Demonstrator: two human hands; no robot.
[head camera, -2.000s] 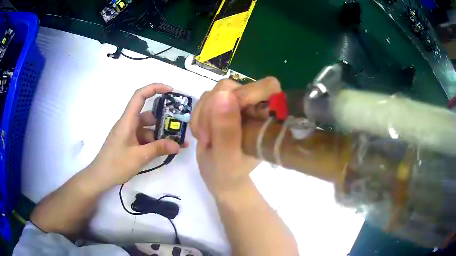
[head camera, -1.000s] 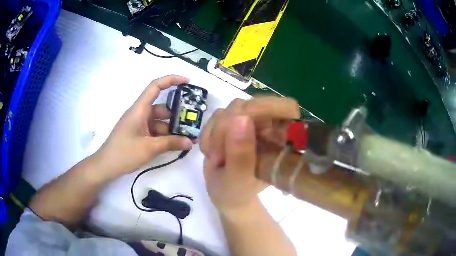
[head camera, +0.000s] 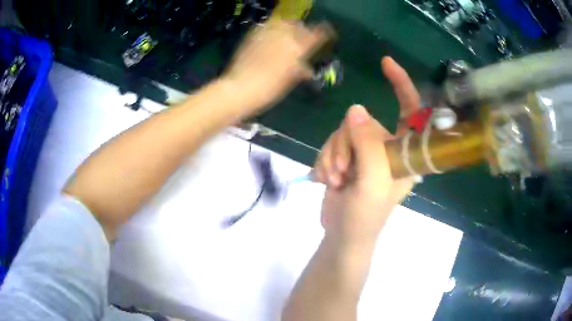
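Observation:
My left hand [head camera: 270, 63] is blurred and stretched out over the green belt. It is at a power adapter board [head camera: 327, 74] in a dark case with a yellow part; the fingers appear to hold its upper left side. A blurred black cord bundle [head camera: 268, 178] hangs or lies over the white sheet's far edge. My right hand [head camera: 364, 163] is shut on the amber barrel of the glue gun [head camera: 451, 145], its index finger raised off the red piece [head camera: 419, 119]. The pale blue nozzle tip [head camera: 302, 178] points left, in front of the cord bundle.
A blue perforated basket [head camera: 28, 150] with boards stands at the left. The white work sheet [head camera: 182, 232] lies below my hands. The green belt [head camera: 370, 37] carries a dark pile of adapters [head camera: 182, 37] at the upper left. A thick off-white hose [head camera: 520, 75] runs right.
My left hand has moved from over the white sheet up and right to the belt with the adapter. The cord bundle has shifted up and right. My right index finger has lifted; the gun has moved slightly.

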